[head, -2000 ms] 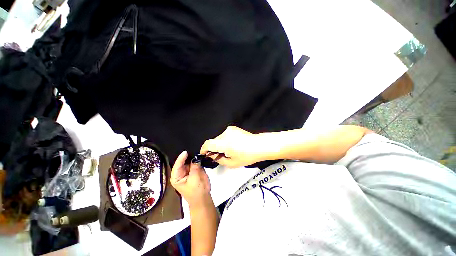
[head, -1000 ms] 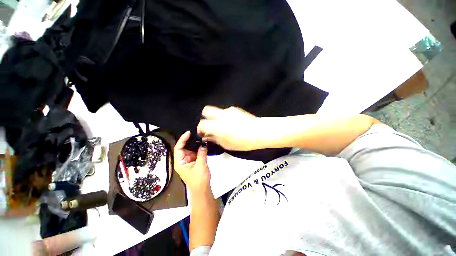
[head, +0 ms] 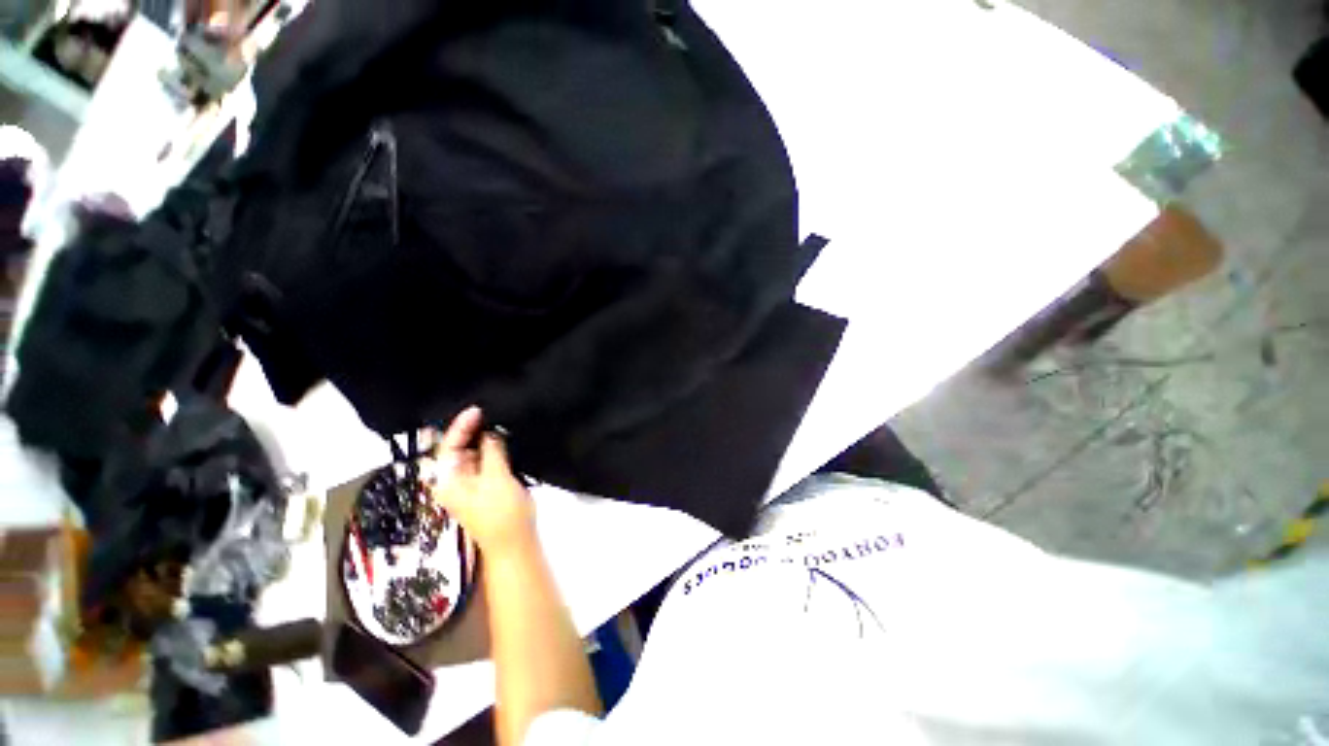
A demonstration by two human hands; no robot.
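A large black garment [head: 554, 292] lies spread in front of me, its lower edge reaching towards my shirt. My left hand [head: 478, 484] is over the upper right rim of the round white parts plate [head: 394, 561], close to the garment's edge. Its fingers are raised and partly apart; whether a small piece is between them cannot be told. Dark trims [head: 386, 503] are heaped in the upper part of the plate, and a finer speckled heap [head: 416, 601] lies lower down. My right hand is not in view.
The plate sits on a brown-grey mat [head: 338, 583]. A black smartphone [head: 382, 678] and a dark olive cylinder [head: 277, 643] lie beside it. Clear plastic [head: 255, 547] and black cloth [head: 124, 335] are at the left. The white table's edge [head: 1006, 343] runs along the right, with concrete floor beyond.
My hands have parted from the dark piece at the garment's edge. My left hand has moved left to the plate. My right hand and forearm have left the view.
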